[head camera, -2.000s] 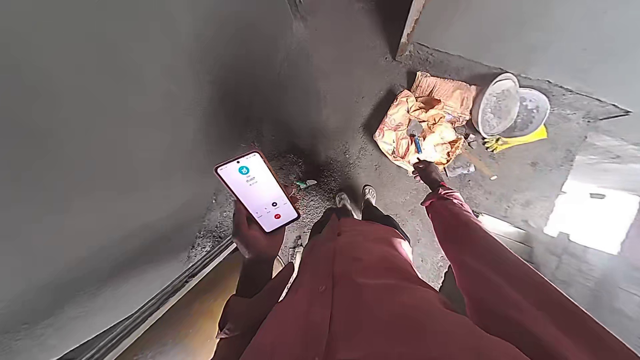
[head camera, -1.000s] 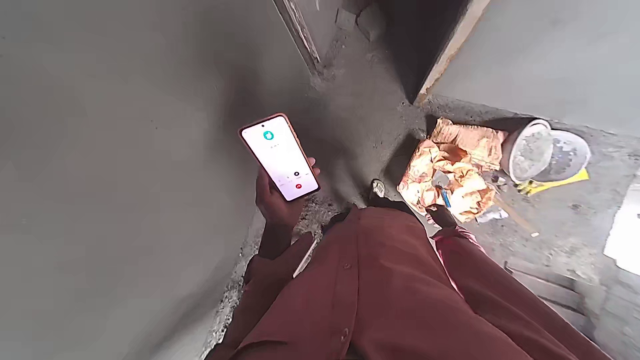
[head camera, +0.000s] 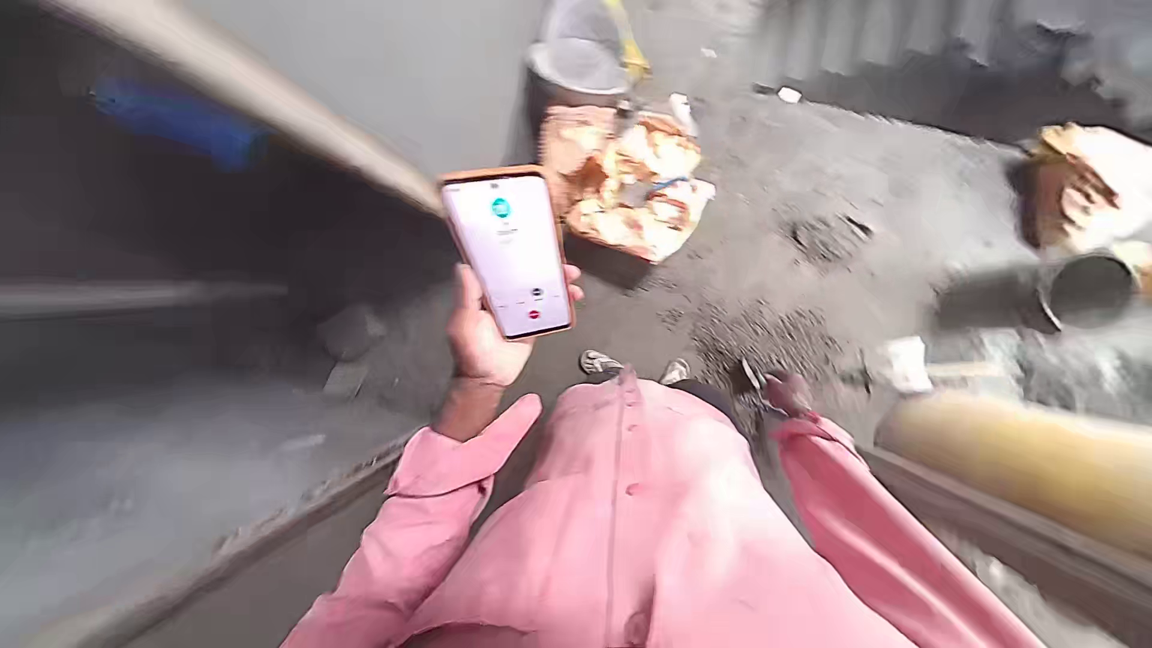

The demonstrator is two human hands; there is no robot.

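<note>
A smartphone in an orange case, its bright screen facing up, rests in my left hand, thumb on one edge and fingertips on the other. My right hand is low beside my right leg; a small pale, narrow thing shows at its fingers, too blurred to name or to tell whether it is held. Beyond the phone, an opened orange-and-white sack lies on the floor with a small blue thing on it.
Pale buckets or basins with a yellow thing stand behind the sack. Loose dirt lies near my feet. At the right are another sack, a dark round container and a large yellow cylinder. A wall edge runs along the left.
The view has turned strongly, bringing the right side of the floor into sight. My right hand, near the opened sack before, is now away from it beside my leg. The phone stays in my left hand.
</note>
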